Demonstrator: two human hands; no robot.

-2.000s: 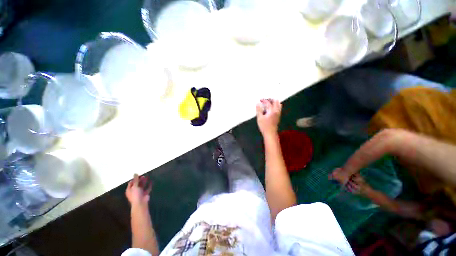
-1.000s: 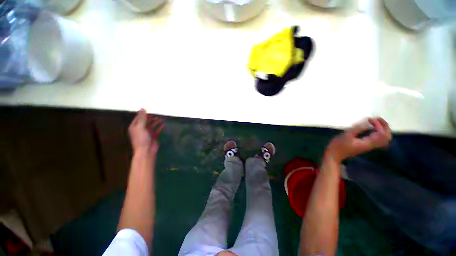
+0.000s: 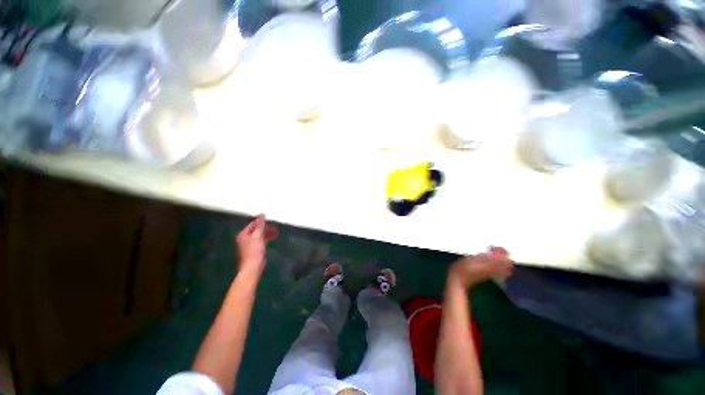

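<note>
A yellow-and-black cloth or glove lies crumpled on the glaring cream-white bench, between my two hands and beyond them. My left hand is at the bench's front edge, fingers loosely bent, with nothing seen in it. My right hand is at the front edge to the right, its fingers curled; whether it holds anything small cannot be told. Clear vessels with white lower parts, such as one beyond the cloth, stand along the far side, partly washed out by glare.
A plastic-wrapped bundle lies at the bench's left end. More vessels stand at the right. A red bucket or stool is on the floor beside my right forearm. A brown panel is under the bench at left. Dark blue-grey fabric shows at the lower right.
The view has tilted up and swung, so more vessels show beyond the cloth. My hands appear closer together than one second ago. The cloth appears smaller.
</note>
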